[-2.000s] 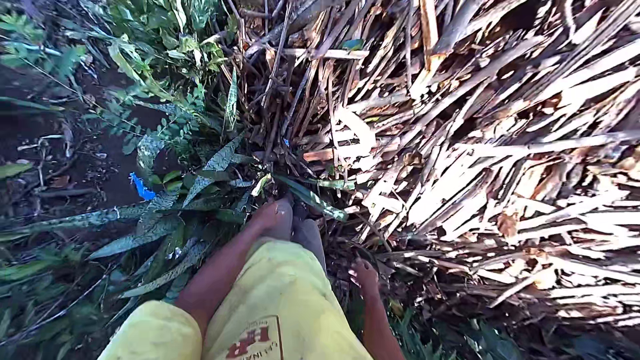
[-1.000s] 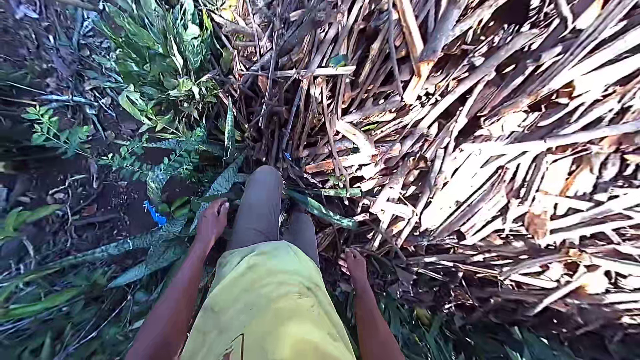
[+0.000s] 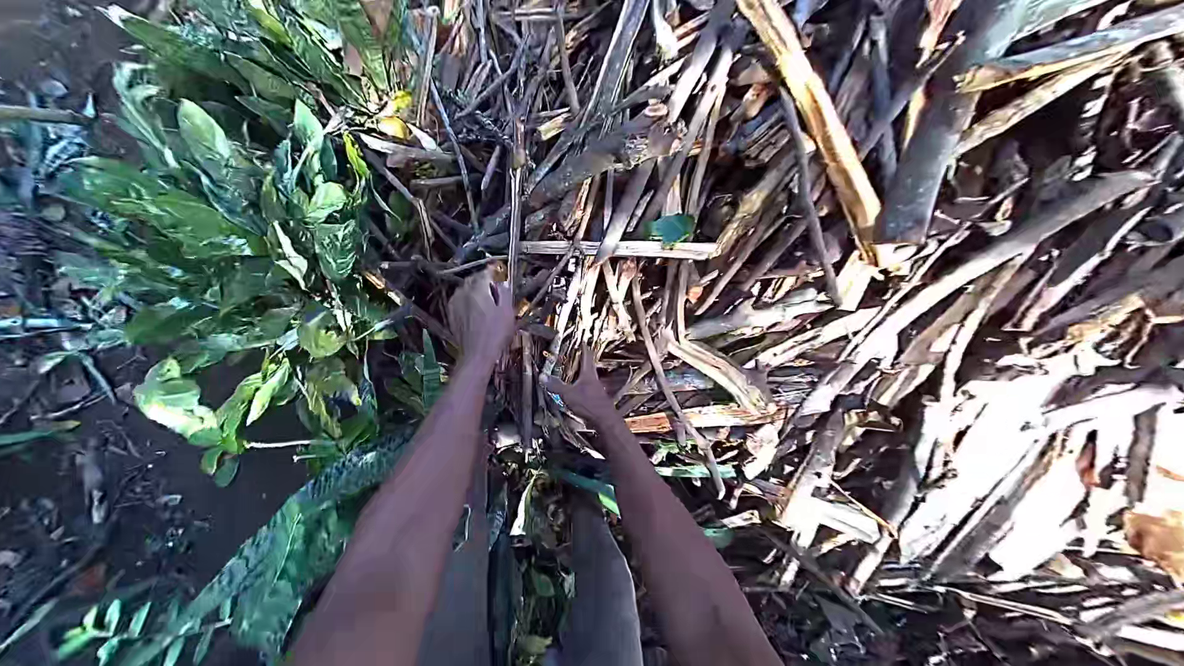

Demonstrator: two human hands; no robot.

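Note:
Both of my arms reach down to the left part of a heap of dry sticks and split wood. My left hand (image 3: 480, 310) is at a thin upright stick (image 3: 516, 199); its fingers are bent, and whether they grip the stick is unclear. Lower and to the right, my right hand (image 3: 583, 387) touches the thin sticks, thumb and fingers spread, with a small blue scrap (image 3: 557, 400) by the thumb. Above the hands a pale split stick (image 3: 620, 249) lies across the heap, with a green leaf (image 3: 672, 228) on it.
Leafy green plants (image 3: 185, 222) grow at the left, above dark soil (image 3: 139, 499). Long mottled leaves (image 3: 277, 555) spread at the lower left. Thick branches and a split log (image 3: 819, 120) lie at the upper right. My legs (image 3: 597, 583) are below my hands.
Both hands have moved forward from beside my legs into the sticks. The view has come closer to the heap, and my shirt is no longer in sight.

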